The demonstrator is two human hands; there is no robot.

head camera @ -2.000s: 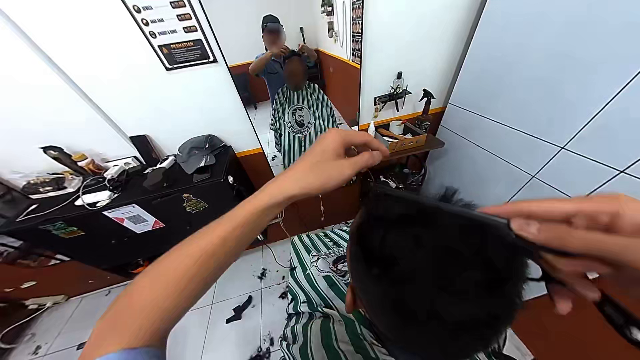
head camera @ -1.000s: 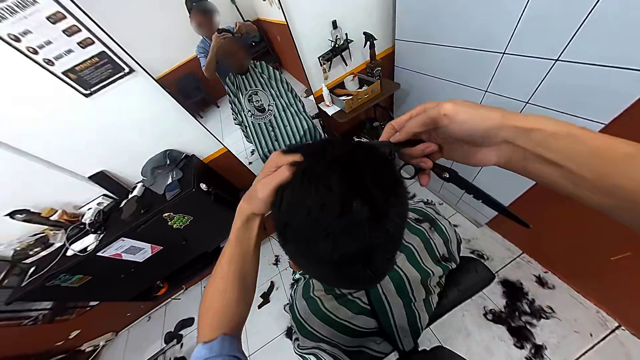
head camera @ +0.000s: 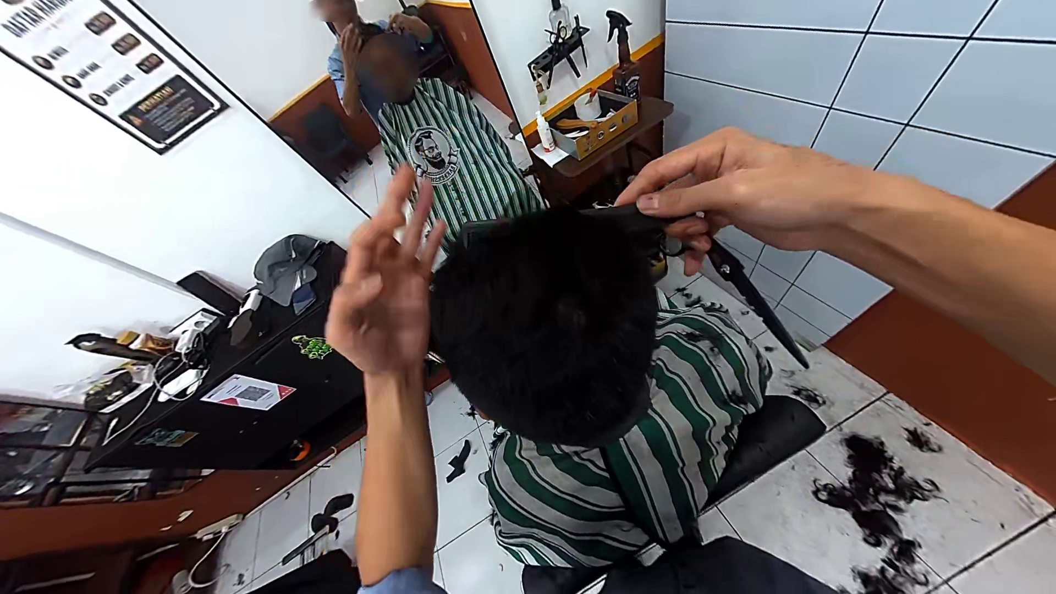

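Note:
A seated person's head with short black hair (head camera: 553, 330) fills the middle of the view, above a green-and-white striped barber's cape (head camera: 594, 487). My right hand (head camera: 726, 194) grips a black comb (head camera: 623, 219) at the far right side of the hair. Hair scissors (head camera: 755, 297) hang from the same hand, their blades pointing down to the right. My left hand (head camera: 384, 289) is raised beside the head's left side, palm toward the head and fingers spread, holding nothing. Part of the comb is hidden by the hair.
A mirror (head camera: 330, 124) stands ahead, reflecting the caped person. A black cabinet (head camera: 272, 388) with a cap (head camera: 289, 268) and cables is at left. Behind my right hand, a wooden shelf (head camera: 656, 111) holds a yellow box (head camera: 606, 136) and a spray bottle (head camera: 624, 62). Cut hair (head camera: 874, 487) lies on the floor tiles.
My left hand has lifted off the hair, where it rested a second ago, and its fingers have spread. My right hand still holds the comb and scissors. The view has swung since the earliest frame.

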